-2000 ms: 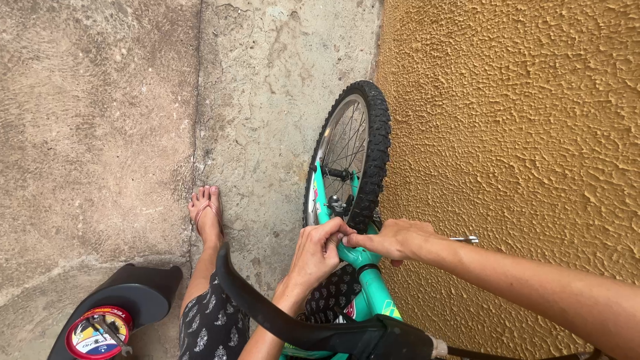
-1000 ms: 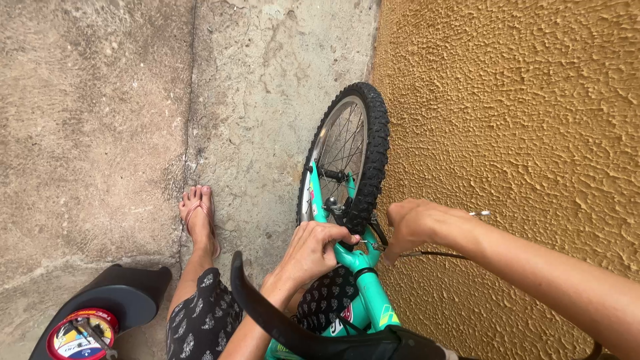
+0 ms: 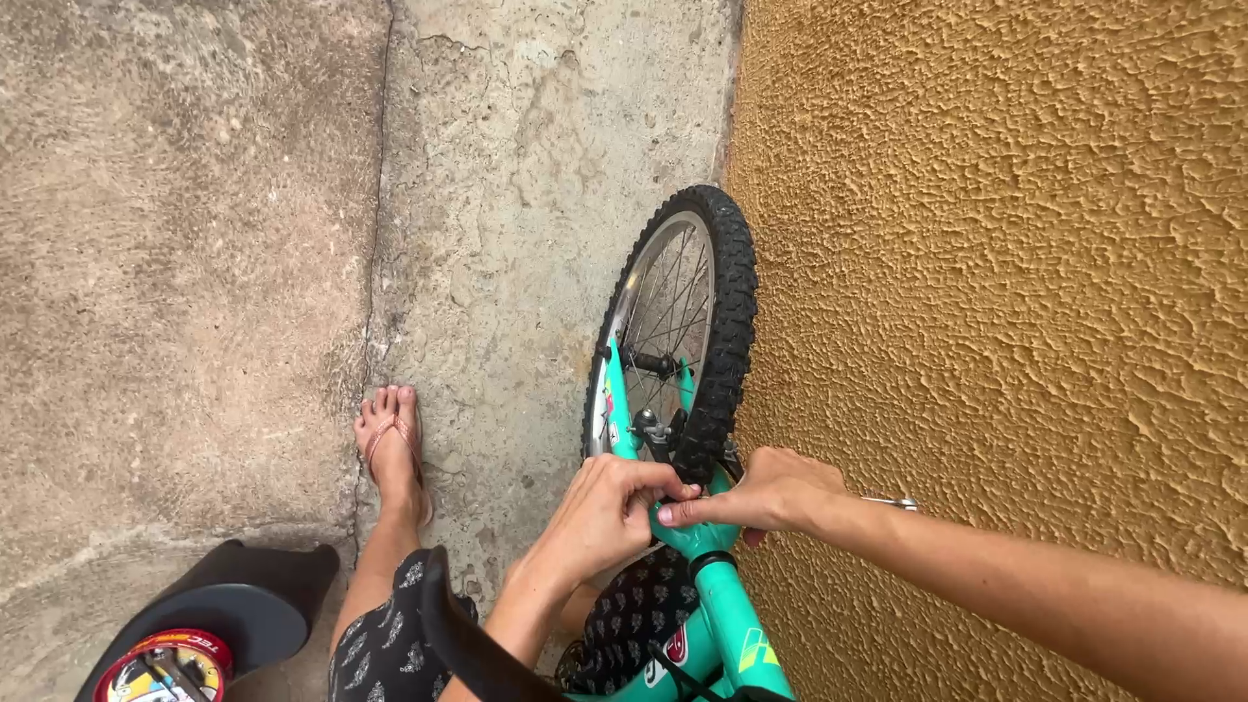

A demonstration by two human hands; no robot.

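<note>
A turquoise bicycle frame [image 3: 726, 609] runs up from the bottom edge, with its knobby front wheel [image 3: 733, 322] beside the wall. At the fork crown, just behind the tyre, my left hand [image 3: 609, 507] has thumb and index finger pinched together; any small part between them is hidden. My right hand [image 3: 756, 497] meets it from the right, thumb on the crown by the left fingertips, its other fingers partly hidden behind the frame. What it holds, if anything, does not show. Brake arms [image 3: 658, 429] sit just ahead of both hands. A metal tool end [image 3: 892, 503] shows beyond my right wrist.
A textured ochre wall [image 3: 994, 292] rises close on the right. At lower left, a round red-rimmed container [image 3: 219, 648] holding tools rests on a black plastic piece [image 3: 234, 595]. My sandalled foot [image 3: 392, 444] stands on the concrete. A black curved part [image 3: 468, 634] crosses near my left forearm.
One second ago my right hand was farther right, apart from the left; now it is back against the fork crown, touching or nearly touching the left fingertips.
</note>
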